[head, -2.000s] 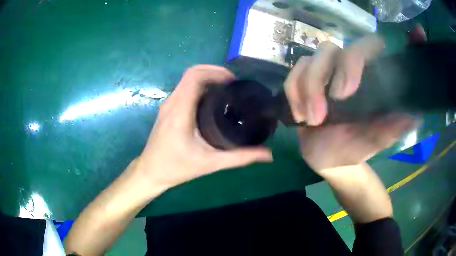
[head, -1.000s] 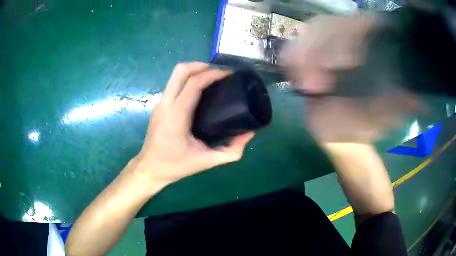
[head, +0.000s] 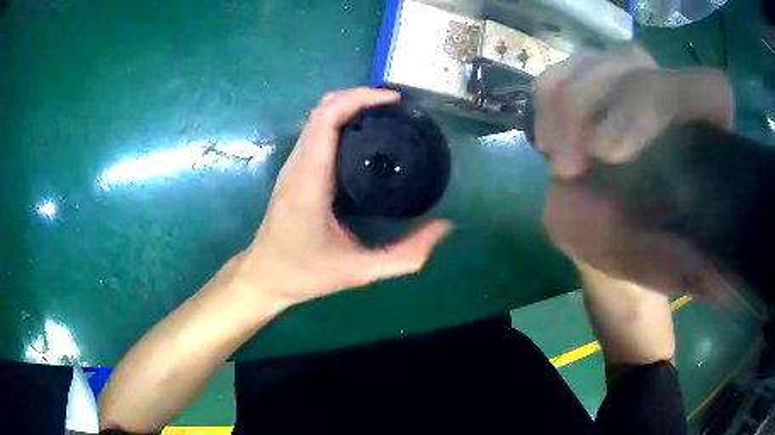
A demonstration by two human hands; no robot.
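Observation:
My left hand (head: 319,200) holds the round black housing (head: 395,161) above the green bench, fingers around its left side. The housing's dark end face points up at the camera, with small shiny spots near its centre. My right hand (head: 612,170), blurred, is wrapped around the thick dark body of the electric screwdriver (head: 705,183), to the right of the housing and apart from it. The screwdriver's bit cannot be made out. The screw feeder (head: 425,47) stands behind the hands, with its dark pick-up block (head: 501,87) at its near end.
The glossy green bench (head: 153,102) carries bright reflections at the left. A clear plastic bag (head: 678,10) lies at the top right beside the feeder. Below the bench edge are a green floor and a yellow line (head: 576,353). A dark sleeve or garment (head: 34,399) shows at bottom left.
The housing was tilted to the right a second ago; now its end face turns up toward the camera. My right hand and the screwdriver have moved slightly right and down, away from the feeder.

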